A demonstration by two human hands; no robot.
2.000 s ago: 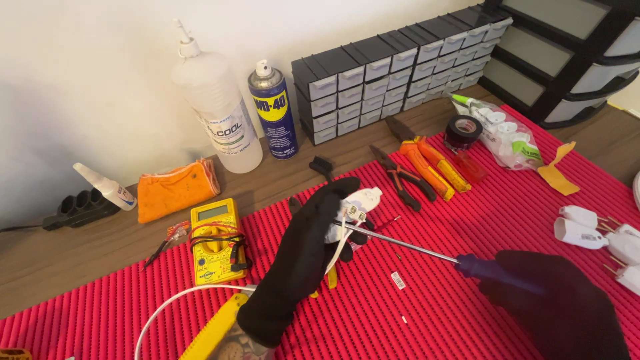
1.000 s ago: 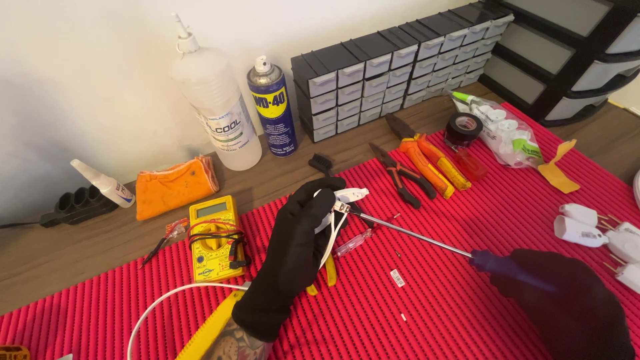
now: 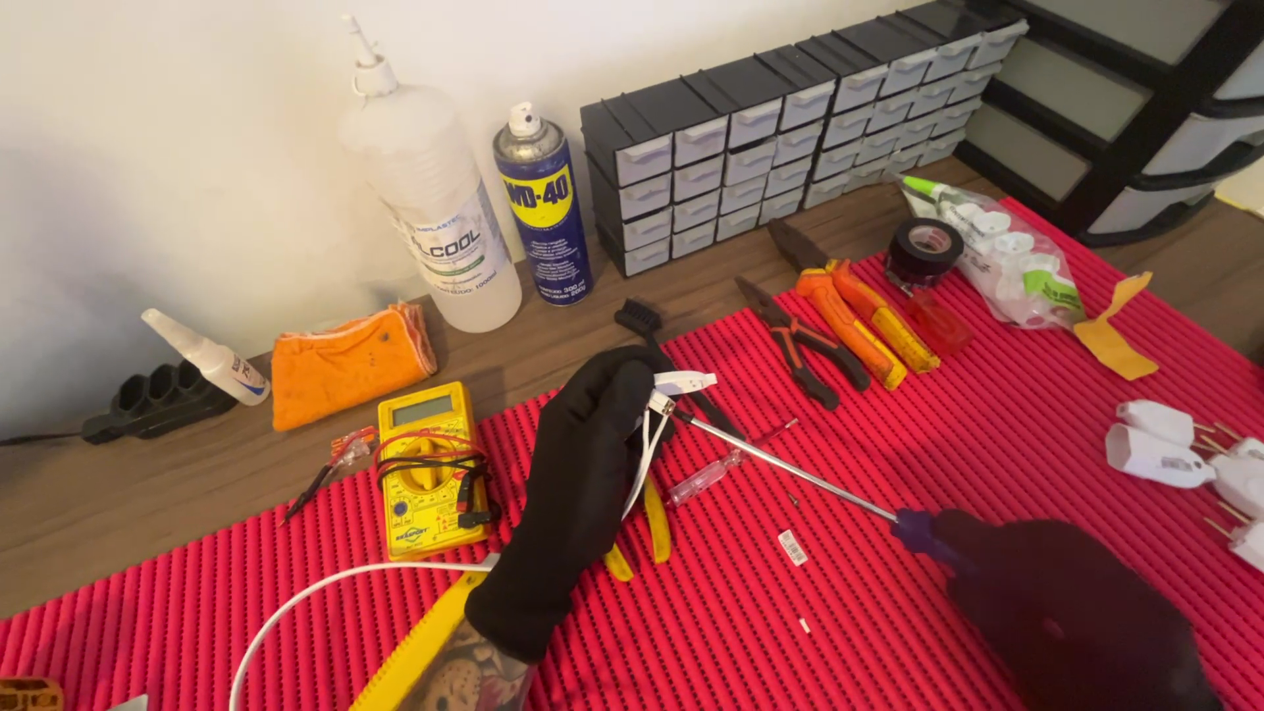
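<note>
My left hand, in a black glove, grips a small white electrical fitting with a white two-core cable running out of it. The cable loops down to the left over the mat. In my black-gloved right hand is a screwdriver with a blue handle and a long steel shaft. Its tip meets or lies very close to the fitting's terminal end; exact contact cannot be told. Yellow-handled pliers lie partly hidden behind my left hand, near a clear-handled tester screwdriver.
On the red ribbed mat lie a yellow multimeter, orange pliers, red-black pliers, black tape and white plugs. Behind stand a clear bottle, a WD-40 can and a drawer cabinet.
The white fitting has turned in my left hand, so its terminal end and cores now face the screwdriver. The right hand still holds the screwdriver against or near it.
</note>
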